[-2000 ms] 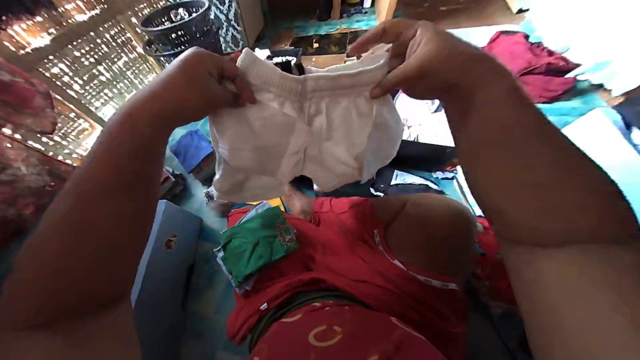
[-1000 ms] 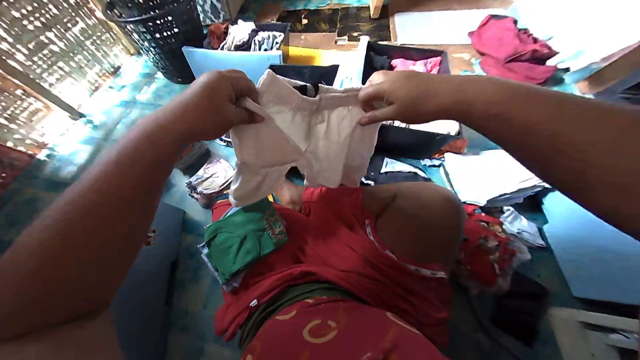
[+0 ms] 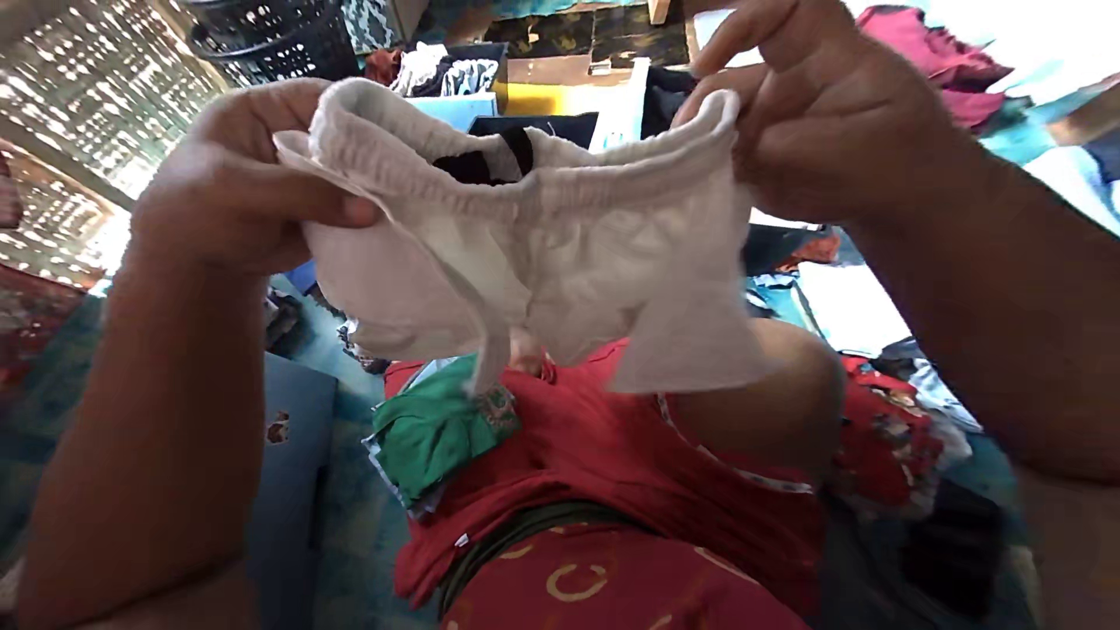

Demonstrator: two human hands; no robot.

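Observation:
A pair of small white shorts (image 3: 577, 254) with a gathered elastic waistband hangs spread between my hands. My left hand (image 3: 254, 179) pinches the waistband and cloth at the left side, thumb in front. At the other end of the waistband, my right hand (image 3: 779, 114) holds the corner, its fingertips partly hidden behind the cloth. Below the shorts, a folded green garment (image 3: 437, 429) lies on a patterned folded cloth on my lap, over the red shorts (image 3: 612, 464) I wear.
Black perforated baskets (image 3: 271, 44) stand at the back left. Behind the shorts is a box of rolled clothes (image 3: 451, 74). A blue box (image 3: 293, 490) lies at left; a red printed garment (image 3: 888, 437) is at right. Maroon cloth (image 3: 936, 61) lies at the back right.
Both hands have raised the white shorts nearer the camera since one second ago. The shorts stay held at both ends of the waistband, and their leg openings have swung.

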